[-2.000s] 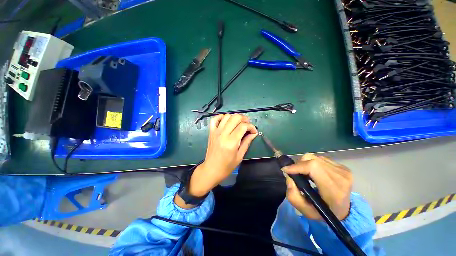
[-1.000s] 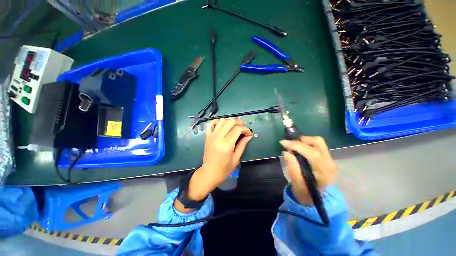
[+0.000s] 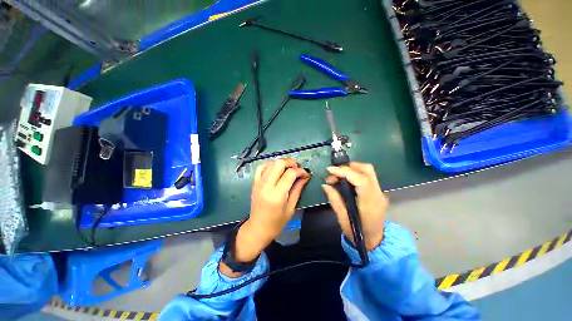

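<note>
My left hand (image 3: 271, 199) rests at the bench's front edge, thumb and fingers pinched on a tiny dark piece (image 3: 307, 170); most of it is hidden, so its type is unclear. My right hand (image 3: 365, 202) holds a soldering iron (image 3: 349, 210) upright, its silver tip pointing away over the mat, clear of the left fingertips. The right thumb and forefinger are near the left fingertips. A black cable assembly (image 3: 285, 152) lies just beyond my left hand, its right end behind the iron's barrel. More black cables (image 3: 258, 100) lie farther back.
Blue-handled cutters (image 3: 320, 93) and a dark knife (image 3: 227, 111) lie on the green mat. A blue tray (image 3: 195, 119) at left holds a black station (image 3: 72, 166) and an iron stand. A white box (image 3: 47, 119) stands far left. A bin of cables (image 3: 483, 69) sits at right.
My right hand has moved left and closer to my left hand. The iron has swung from pointing at the left fingertips to pointing away. The view has shifted slightly.
</note>
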